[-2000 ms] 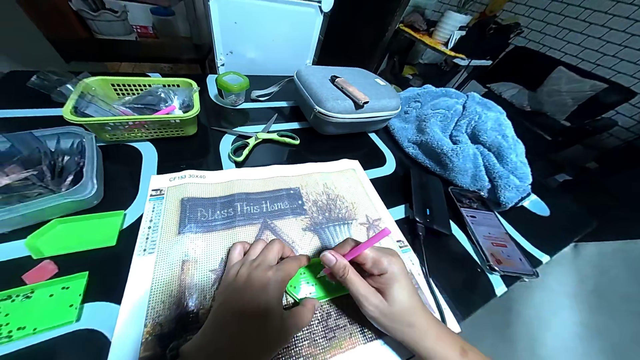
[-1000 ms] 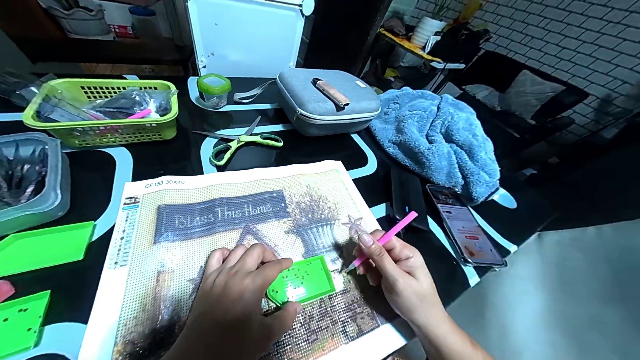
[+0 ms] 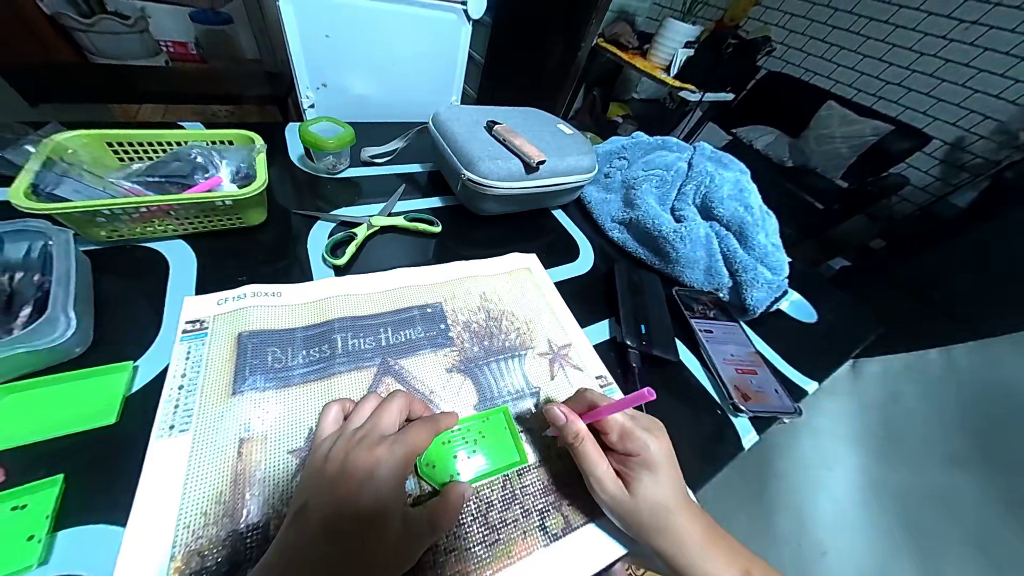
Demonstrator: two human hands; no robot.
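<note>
A diamond painting canvas (image 3: pixel 344 400) with a printed sign, a flower bucket and a star lies on the black table. My left hand (image 3: pixel 360 472) rests on it, thumb and fingers gripping a small green plastic tray (image 3: pixel 480 448) with scattered dark drills inside. Just right of the tray, my right hand (image 3: pixel 620 456) holds a pink drill pen (image 3: pixel 620 406) between thumb and fingers, its tip pointing down-left near the canvas below the bucket. The lower part of the canvas is covered with drills and partly hidden by my hands.
Green trays (image 3: pixel 68 404) and a plastic container (image 3: pixel 48 304) stand at left. Behind the canvas are a green basket (image 3: pixel 160 220), scissors (image 3: pixel 372 228), a small lidded jar (image 3: pixel 327 144) and a grey case (image 3: pixel 512 160). A blue cloth (image 3: pixel 688 216), a black power bank (image 3: pixel 644 312) and a phone (image 3: pixel 736 352) lie at right.
Two seconds ago the pen was over the tray; my right hand then moved right, off the tray and beside it. My left hand keeps its grip on the tray.
</note>
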